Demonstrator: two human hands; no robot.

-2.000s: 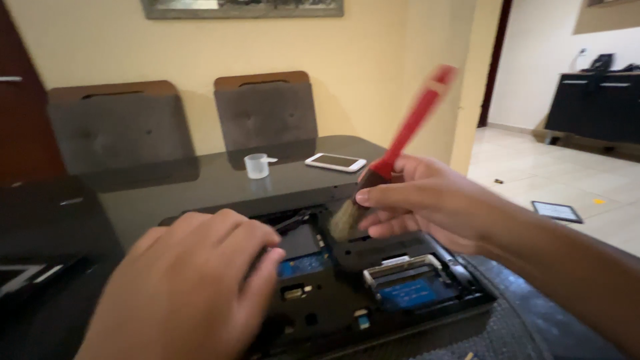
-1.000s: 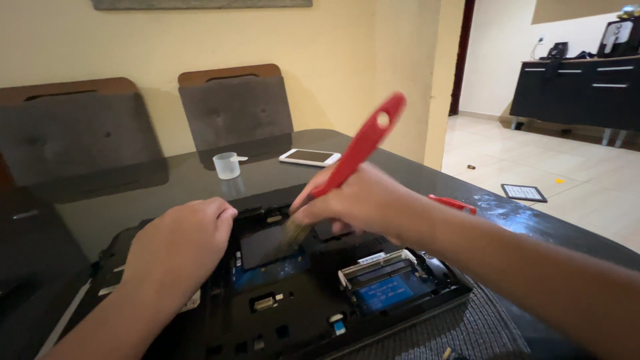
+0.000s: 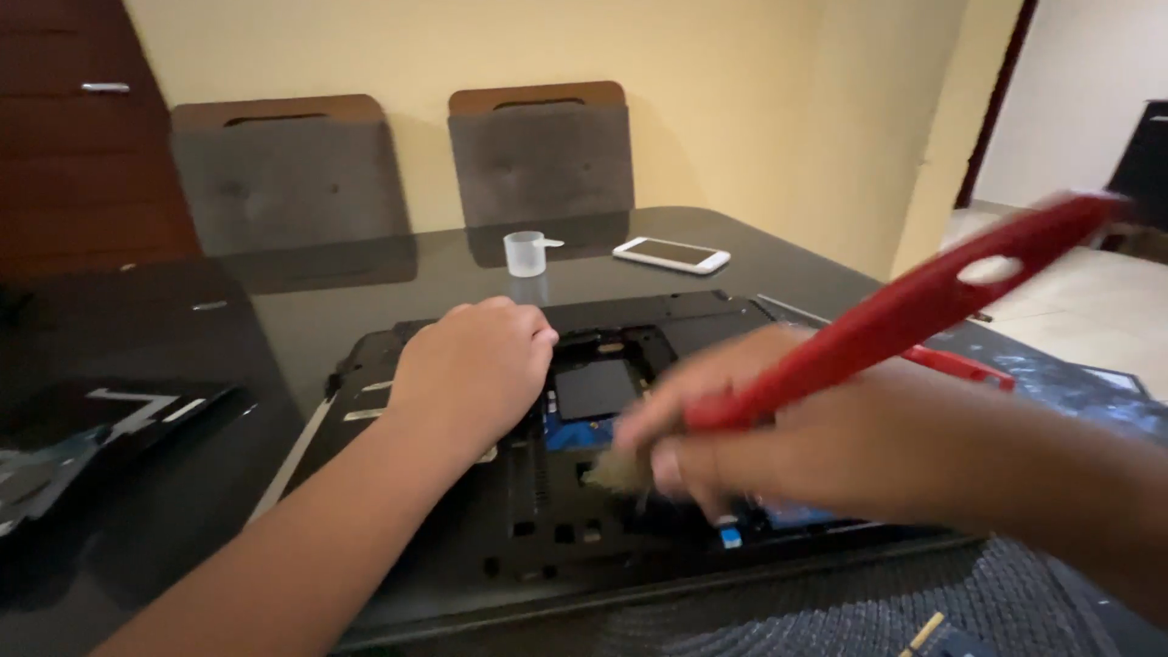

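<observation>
A black laptop base [image 3: 438, 547] lies with its underside up and its inner bays exposed, on a woven placemat. My left hand [image 3: 479, 365] rests on its far left part, with the fingers curled over and partly hidden. In my right hand [image 3: 739, 420], which is blurred, is a red-handled paintbrush [image 3: 876, 333]. Its pale bristles [image 3: 616, 470] touch or hover just over the casing near the middle, below a bay with a dark square part [image 3: 598, 390] and a blue circuit board [image 3: 575, 434]. My right hand and forearm hide much of the right-hand bay.
Behind the laptop stand a translucent measuring cup [image 3: 526, 254] and a white smartphone [image 3: 672, 255]. A dark panel [image 3: 109, 429] lies at the left. Beyond my right wrist are a red tool [image 3: 963, 367] and a clear plastic bag [image 3: 1086, 392]. Two chairs stand behind the dark table.
The brush has moved from the upper bay nearer to the front middle of the casing, its handle now leaning further right. My left hand stays on the laptop's left part.
</observation>
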